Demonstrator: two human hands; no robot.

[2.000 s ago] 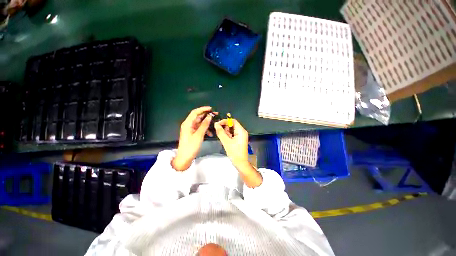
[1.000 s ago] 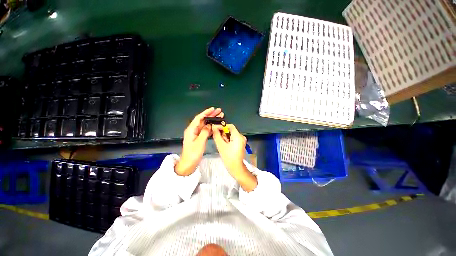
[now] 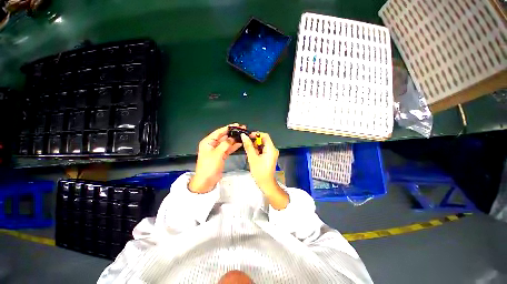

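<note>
My left hand holds a small black plastic housing in its fingertips, above the bench's front edge. My right hand is beside it, its thumb at the housing. It holds a yellow-handled tool, mostly hidden by the fingers; the tool's tip cannot be made out. The small box with a blue inside stands beyond my hands. The white parts tray with rows of small dark parts lies to its right.
A black blister tray lies at left, another below the bench edge. A second slotted tray is propped at right beside a clear plastic bag. A blue bin is below the bench. Tiny bits lie on the green bench.
The black housing has turned from lying level across the fingertips to a slight tilt. My right thumb has come onto it, and the yellow tool has shifted slightly right and turned more upright.
</note>
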